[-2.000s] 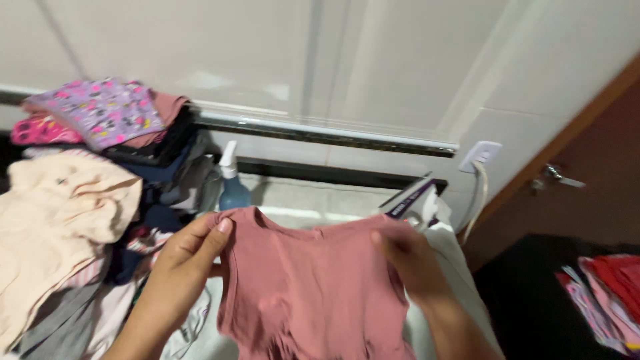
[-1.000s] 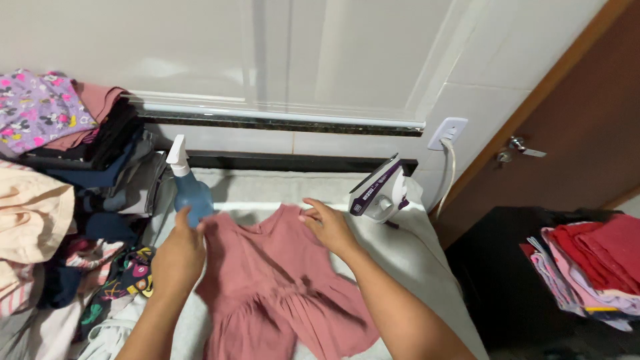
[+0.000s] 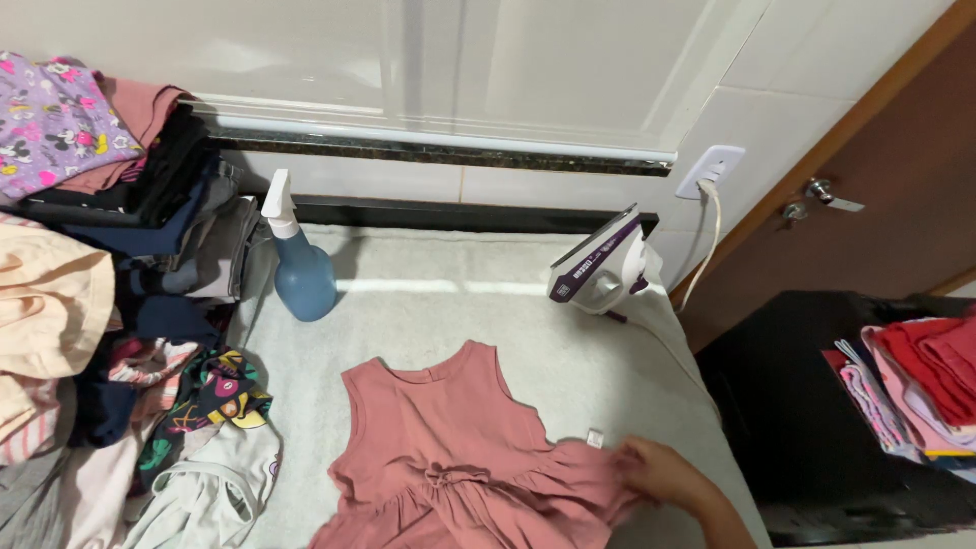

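A sleeveless dusty-pink dress (image 3: 450, 427) with a small bow at its gathered waist lies spread on the pale cloth (image 3: 396, 320) covering the table. My right hand (image 3: 659, 476) grips the dress's skirt at its right side, near a small white tag (image 3: 595, 438). Out of frame is my left hand. Beyond the neckline, to the left, a blue spray bottle (image 3: 305, 278) with a white trigger head stands upright. At the back right a white and purple clothes iron (image 3: 602, 267) rests on its heel, its soleplate facing up and back.
Folded clothes (image 3: 145, 183) are stacked at the back left, with loose garments (image 3: 183, 465) heaped before them. The iron's cord (image 3: 713, 244) runs near a wall outlet (image 3: 711, 171). Folded red and pink clothes (image 3: 926, 381) lie on a black surface (image 3: 793, 427) at the right, beside a brown door (image 3: 884, 175).
The dress, earlier held at its shoulders by both hands, now lies flat. My left hand has left the view. My right hand has moved from the shoulder down to the skirt.
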